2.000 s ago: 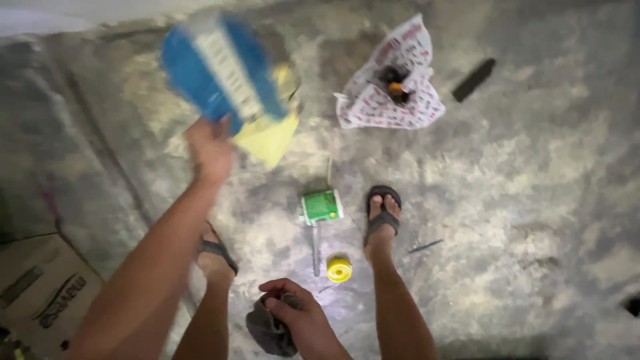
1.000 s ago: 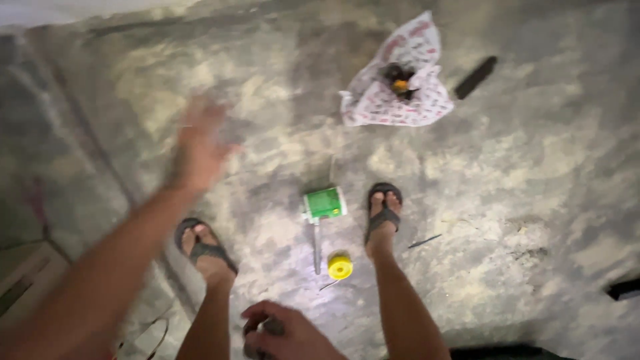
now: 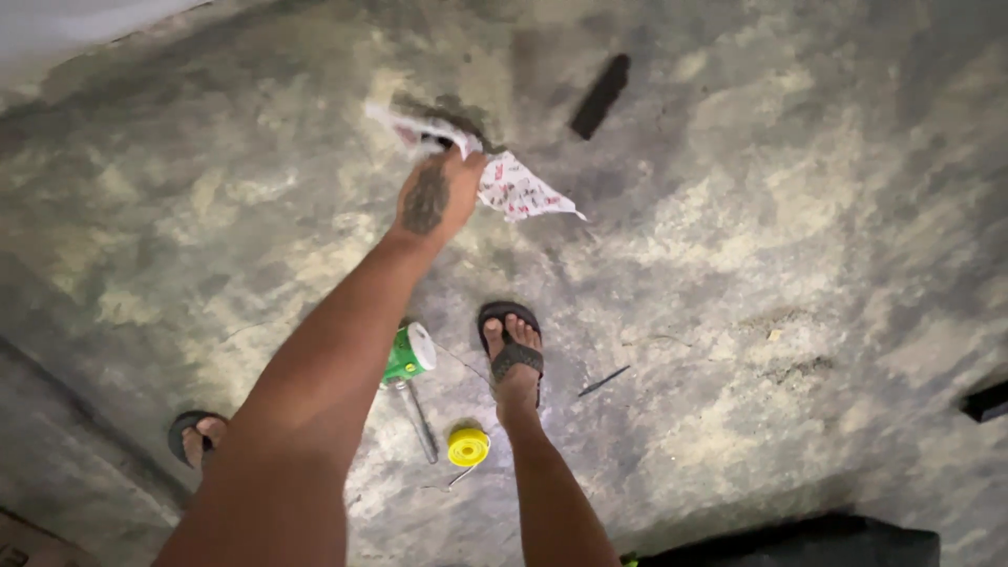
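My left hand [image 3: 441,189] is shut on a white plastic bag with red print [image 3: 520,189], held bunched above the concrete floor; what the bag holds is mostly hidden. My right hand is out of view. Partly behind my left forearm lies a green spool with white ends [image 3: 409,352]. A grey metal rod [image 3: 417,421] extends below it. A yellow round plastic spool [image 3: 468,447] lies near my right foot, beside a thin bent metal piece [image 3: 462,477].
A dark oblong block [image 3: 601,97] lies beyond the bag. A thin dark pointed tool [image 3: 604,381] rests right of my sandalled foot [image 3: 513,346]. Another dark object [image 3: 986,402] is at the right edge, a black item [image 3: 795,543] at the bottom, and a cardboard box [image 3: 35,539] at lower left.
The blue and yellow items my left hand held two seconds ago are gone from view. My left hand has taken hold of the printed bag. My right hand has left view.
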